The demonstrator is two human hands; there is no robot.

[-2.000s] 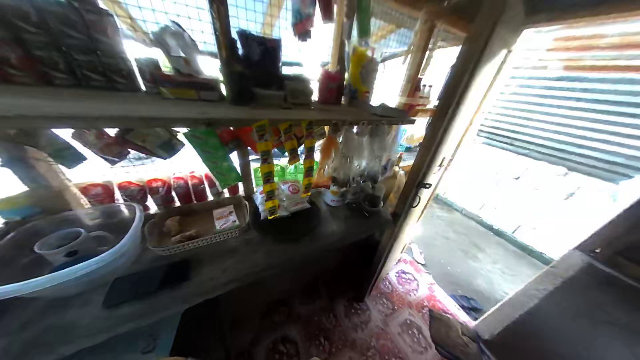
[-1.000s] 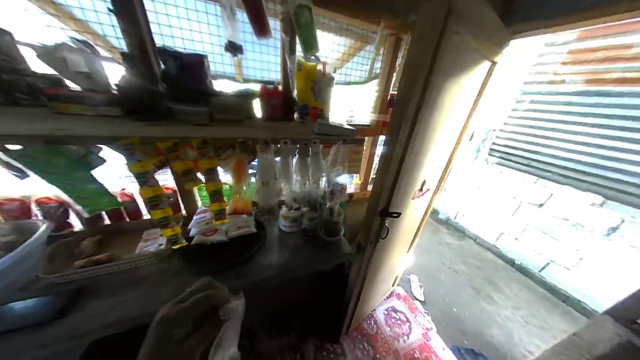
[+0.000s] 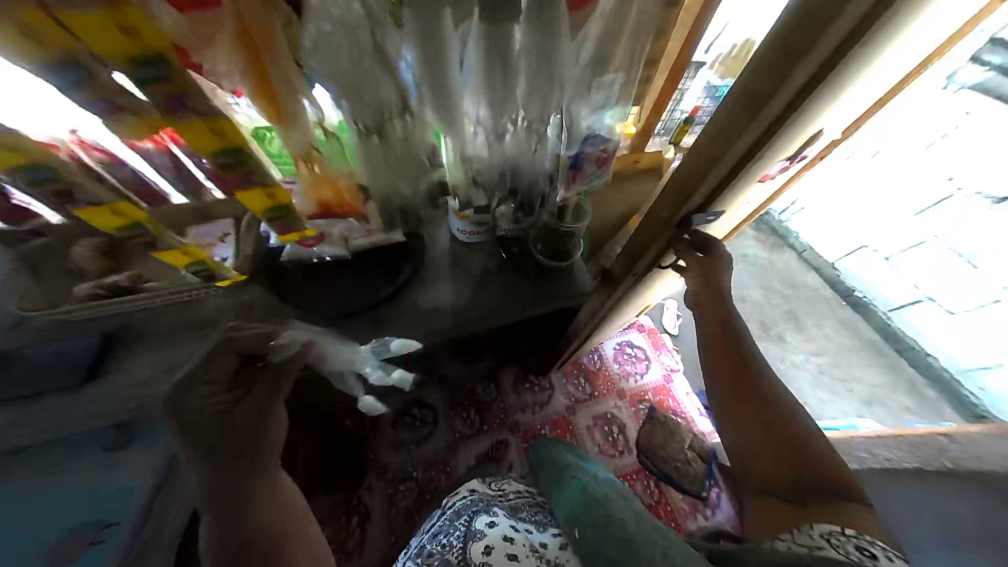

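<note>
At the lower left, my left hand [image 3: 236,386] grips the gathered top of a small clear plastic bag [image 3: 346,366], whose lower end is split into several tips filled with something white. On the right, my right hand [image 3: 703,264] is raised to the wooden door frame, its fingers at a dark metal latch [image 3: 699,220]; a dark ring or hook shows just below the fingers. Whether the fingers close round the latch is hard to see.
Yellow sachet strips [image 3: 228,157] and clear plastic bags [image 3: 488,94] hang over the shelf. Below them are a woven basket [image 3: 118,303], a round black tray [image 3: 354,287] and plastic tubs [image 3: 557,236]. A patterned red floor covering [image 3: 598,394] lies beside the doorway, with a brown object [image 3: 673,453] on it.
Both hands are now plainly in view, the right one up at the door latch; a second ago only a blurred hand with whitish plastic showed at the bottom. The view has moved closer to the shelf.
</note>
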